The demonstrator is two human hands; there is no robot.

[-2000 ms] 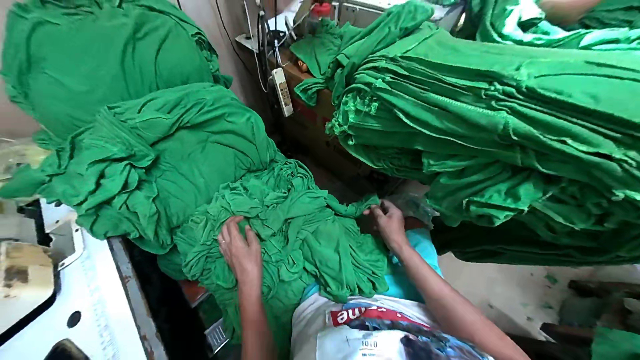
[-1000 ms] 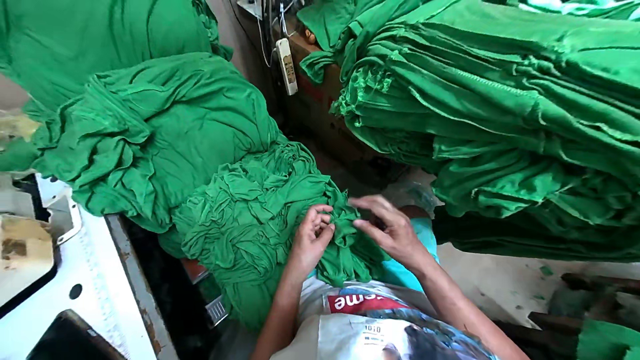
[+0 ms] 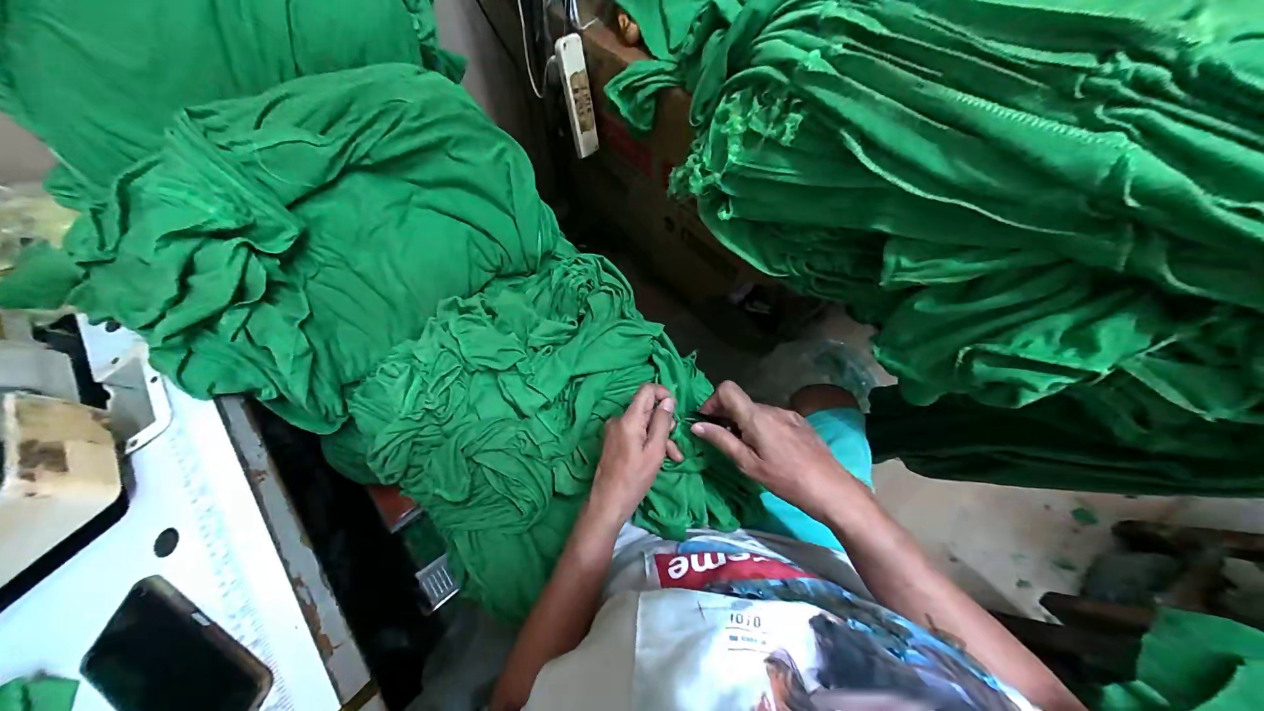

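A bunched heap of green fabric [image 3: 494, 395] lies over my lap. My left hand [image 3: 640, 439] pinches a bit of this cloth between thumb and fingers at the heap's right edge. Just right of it, my right hand [image 3: 755, 434] has its thumb and forefinger closed on something small and dark at the cloth; what it is cannot be made out. The two hands are close together, with a narrow strip of green cloth between them.
Larger green fabric piles stand behind the heap [image 3: 395, 197] and at the right [image 3: 987, 178]. At left, a white sewing machine table [image 3: 207, 533] bears a black smartphone [image 3: 173, 652]. A white remote control [image 3: 578, 96] hangs near a cardboard box [image 3: 681, 227].
Two seconds ago my hands were apart on the heap; my left hand has moved right, and both are now close together at its right edge. The view has tilted down somewhat.
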